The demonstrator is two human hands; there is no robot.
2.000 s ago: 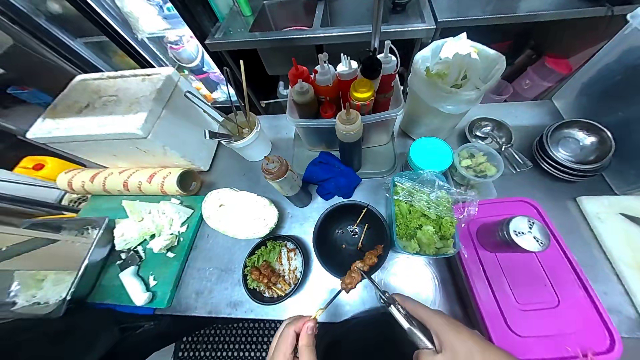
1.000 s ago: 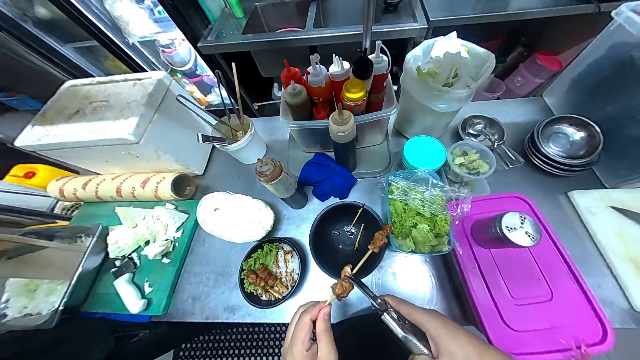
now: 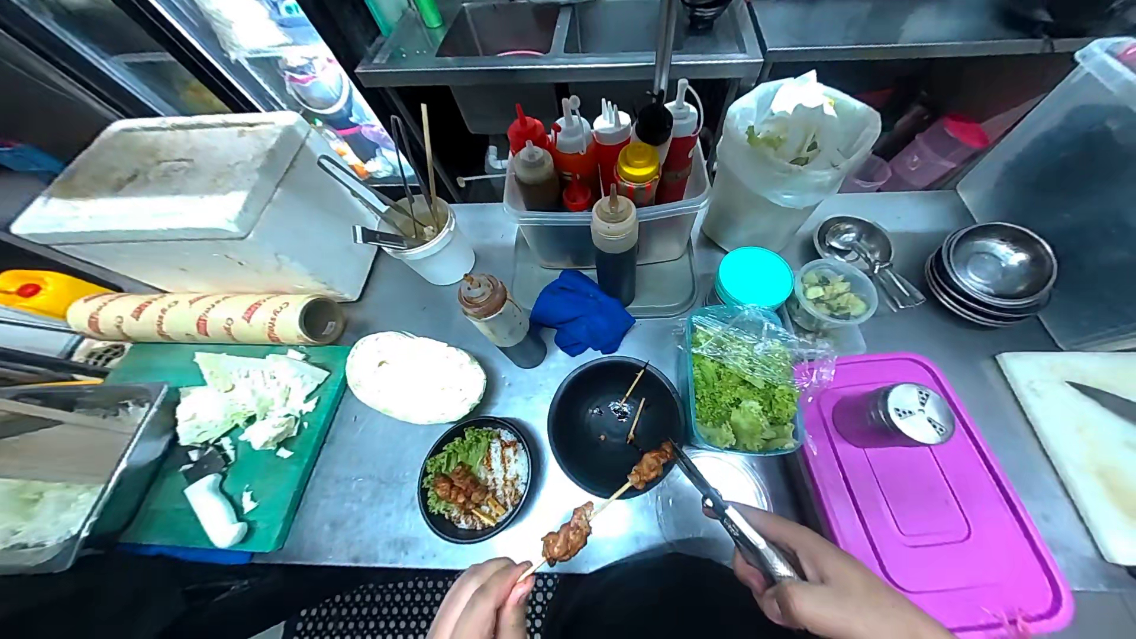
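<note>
My left hand pinches the lower end of a wooden skewer bearing separate pieces of grilled meat. Metal tongs are in my right hand, their tips at the upper piece of meat. That piece is over the near rim of a black bowl, which holds bits of wooden stick. Left of it, a smaller black bowl contains rice, green lettuce, glazed meat and short stick ends. A clear tub of lettuce, partly under plastic film, stands right of the larger bowl.
A magenta lid with a metal-topped shaker lies right; beyond it is a knife on a white cutting board. Sauce bottles fill a plastic bin behind a blue cloth. Cut cabbage covers part of a green board at left.
Between the frames the meat pieces have come to sit farther apart along the skewer, with bare stick between them. The tongs have stayed at the upper piece since one second ago.
</note>
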